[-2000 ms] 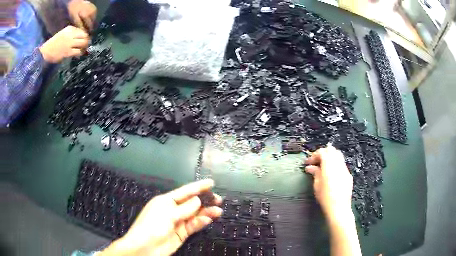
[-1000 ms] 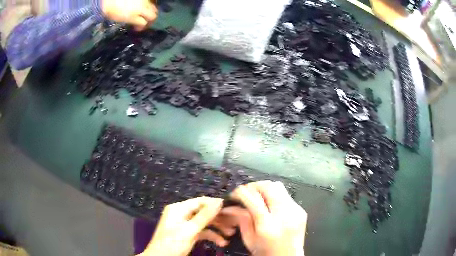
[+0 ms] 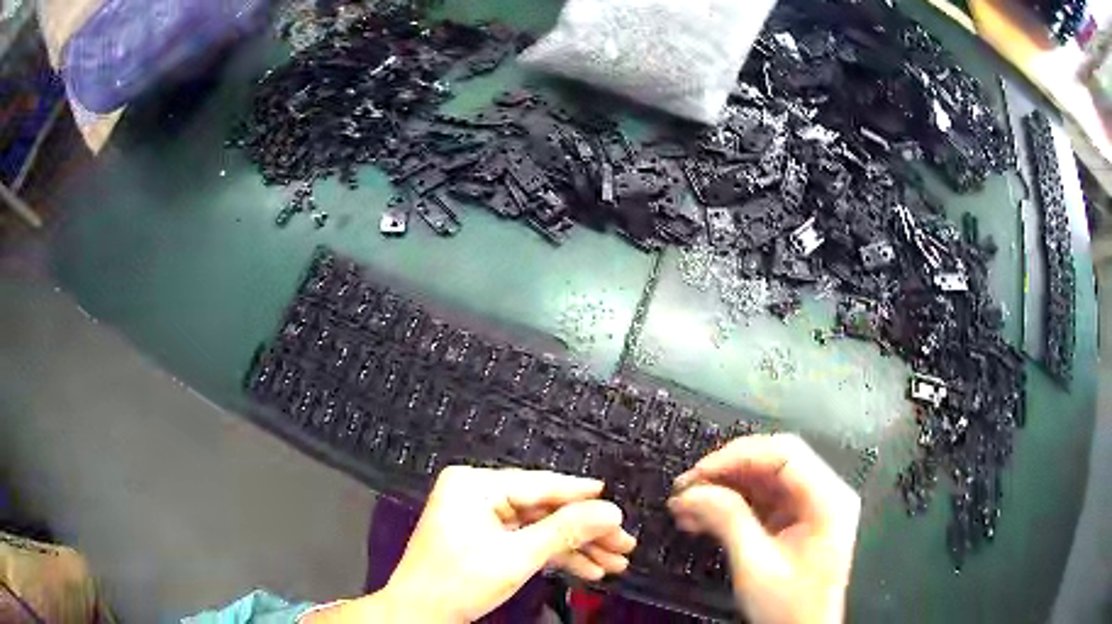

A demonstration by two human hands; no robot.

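Note:
My left hand (image 3: 524, 536) is low in the centre, thumb and fingers curled together over the rows; whether a part is between them cannot be told. My right hand (image 3: 774, 524) is just to its right, thumb and forefinger close together, with no part clearly visible. The hands are apart. Black assembled units (image 3: 427, 384) with small shiny centres lie in close rows on a dark tray, partly hidden by my hands. A large loose heap of black plastic parts (image 3: 634, 183) lies behind. Tiny silver bits (image 3: 719, 287) are scattered between heap and rows.
A clear bag of small metal parts (image 3: 659, 49) sits at the back. A narrow dark strip (image 3: 640, 311) lies between heap and rows. A filled toothed strip (image 3: 1055, 244) lies at the far right. A person's blue sleeve (image 3: 153, 49) shows at upper left.
Both hands came together over the rows, the right from the heap, and have now separated slightly. The dark part seen in my left hand earlier no longer shows clearly. The view has shifted.

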